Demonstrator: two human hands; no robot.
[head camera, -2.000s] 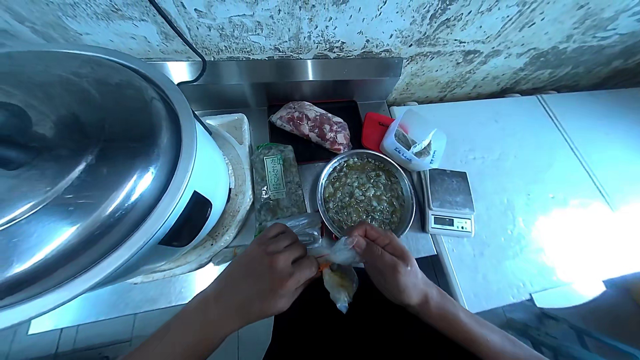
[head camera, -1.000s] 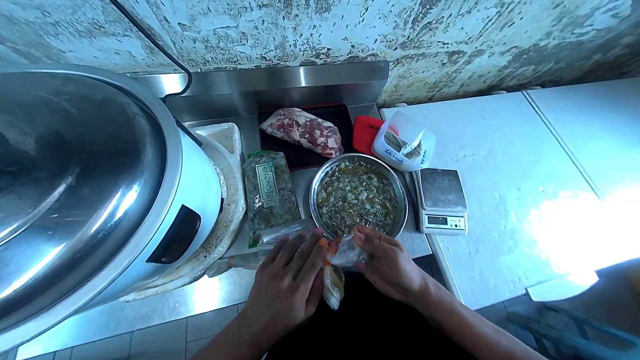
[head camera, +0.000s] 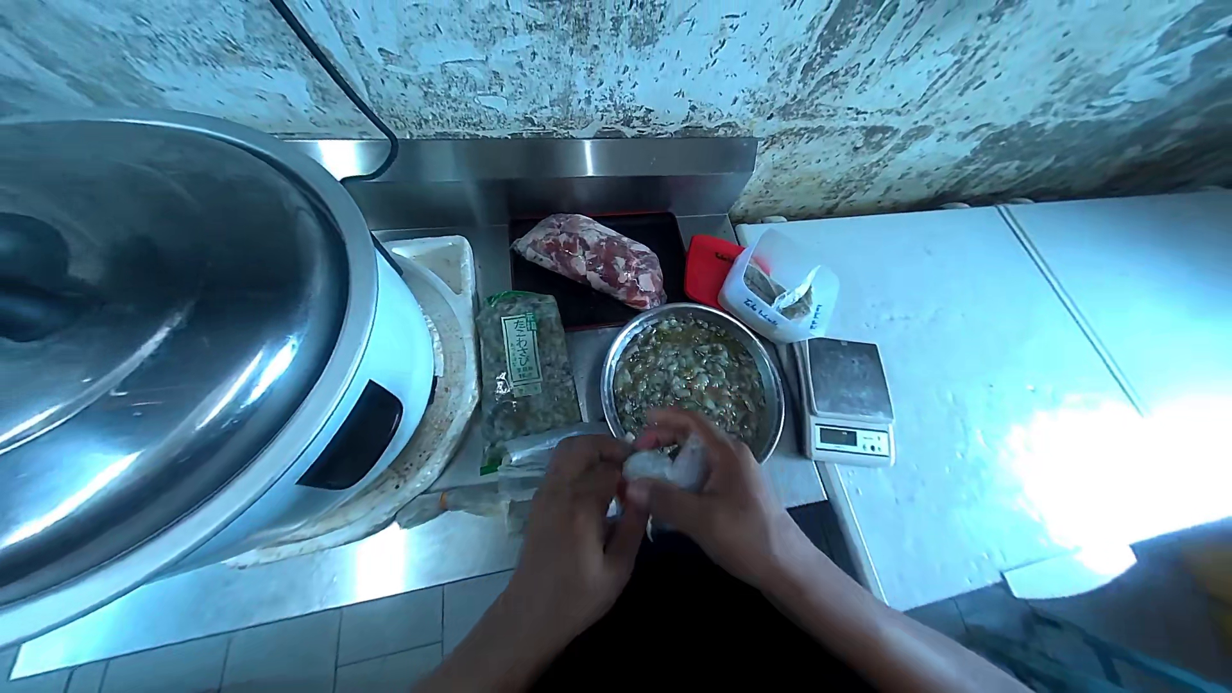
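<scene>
A small clear plastic bag (head camera: 664, 467) is bunched between my two hands, just over the near rim of a steel bowl (head camera: 776, 385). My right hand (head camera: 717, 500) has its fingers curled around the bag. My left hand (head camera: 587, 515) pinches its left side; the fingertips partly overlap there, and the bag's contents are hidden. Chopped seafood in liquid (head camera: 693, 375) fills much of the bowl. Left of the bowl lies a sealed pack of chopped food (head camera: 553, 375) with a printed label. Clear plastic bags (head camera: 539, 452) lie beside my left hand.
A large rice cooker (head camera: 399, 337) stands at left on a stained white tray (head camera: 467, 356). Bagged raw meat (head camera: 597, 260) lies on a black tray (head camera: 568, 313). A plastic tub (head camera: 780, 322), its red lid (head camera: 710, 269) and a digital scale (head camera: 849, 399) are right of it. A small filled bag (head camera: 419, 510) lies near the front edge.
The orange band and filled lower end of the bag, visible below my fingers earlier, no longer show there. A small tied bag now shows on the counter left of my left hand.
</scene>
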